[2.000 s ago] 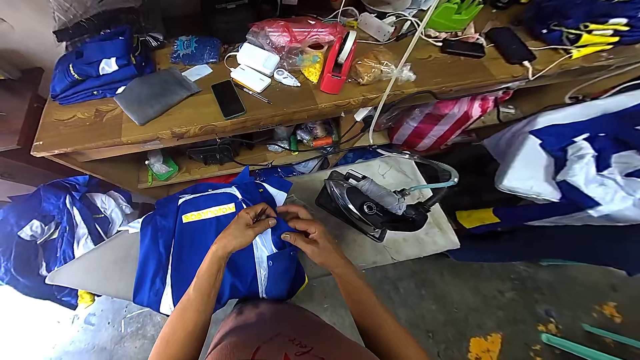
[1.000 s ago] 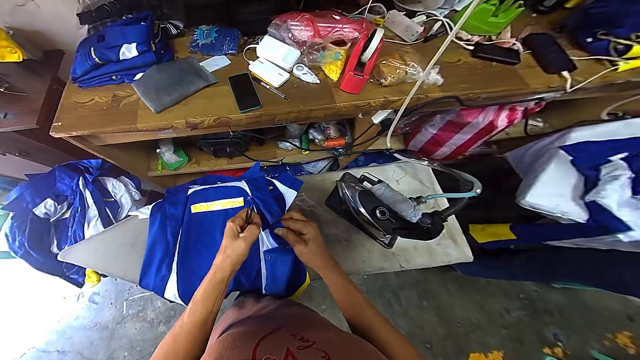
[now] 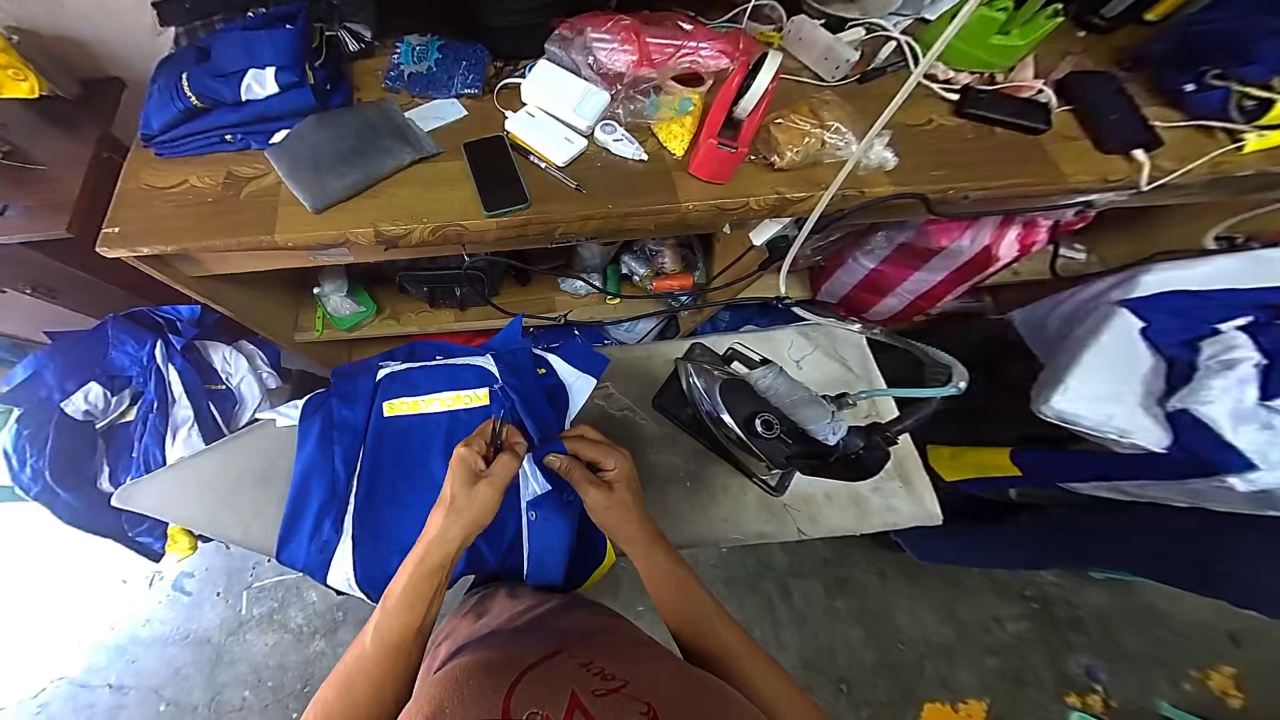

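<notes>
A blue shirt (image 3: 420, 480) with white trim, buttons and a yellow patch bearing writing lies over the left part of a grey ironing board (image 3: 215, 490). My left hand (image 3: 485, 475) holds a small dark metal tool, perhaps thread snips, its tip pointing up over the shirt front. Just to its right, my right hand (image 3: 600, 480) pinches an edge of the blue cloth between thumb and fingers. A steam iron (image 3: 765, 415) with a wrapped handle rests on a dark pad at the board's right part, apart from both hands.
Beyond the board, a wooden table (image 3: 400, 235) holds a phone (image 3: 495, 174), a red tape dispenser (image 3: 735, 120), a grey pouch (image 3: 350, 150) and folded blue garments (image 3: 235, 85). A white cord (image 3: 880, 130) slants down toward the iron. More garments hang left (image 3: 140, 400) and right (image 3: 1180, 370).
The tool in my left hand shows more plainly now, pointing upward. My hands stay close together at the shirt front, and the iron stays in its place.
</notes>
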